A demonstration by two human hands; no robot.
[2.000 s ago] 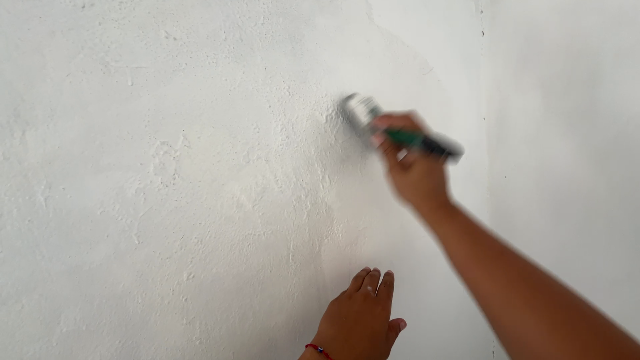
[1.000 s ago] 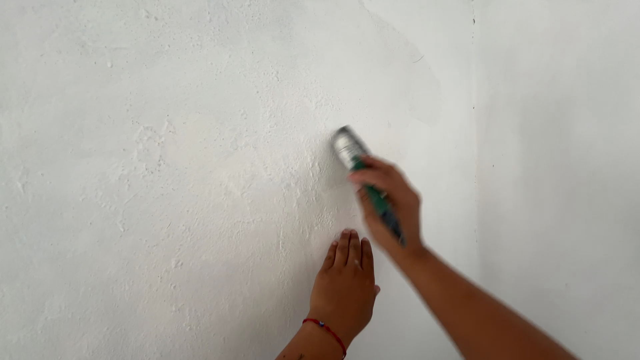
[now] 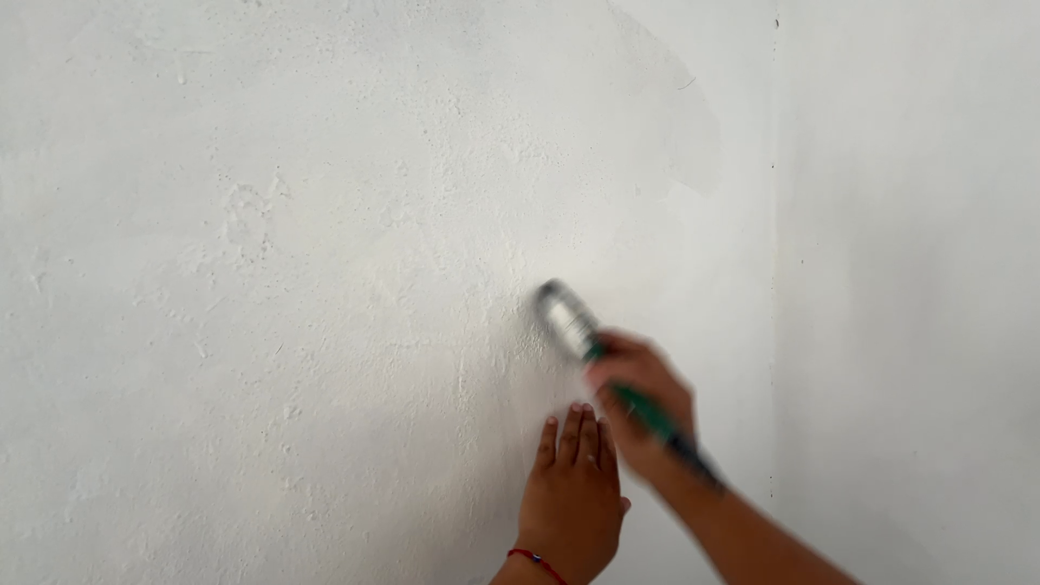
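Note:
My right hand [image 3: 646, 398] grips the green and black handle of a paintbrush [image 3: 569, 321], blurred by motion. The brush has a silvery ferrule and dark bristles, and its tip points up and left at the rough, white-painted wall [image 3: 366, 244]. Whether the bristles touch the wall is hard to tell. Just below and left of the right hand, my left hand [image 3: 573, 496] lies against the wall, palm in and fingers pointing up. It holds nothing and wears a red cord bracelet [image 3: 536, 557].
Bumps and flaking patches cover the wall left of the brush. A vertical corner line [image 3: 773, 325] with small dark specks runs down the right side, where a smoother wall [image 3: 910, 284] meets it. A greyer patch [image 3: 682, 122] shows at upper right.
The right hand and brush have moved down the wall, and the brush has turned from nearly level to steeply slanted. The left hand remains against the wall, now close beneath the right hand.

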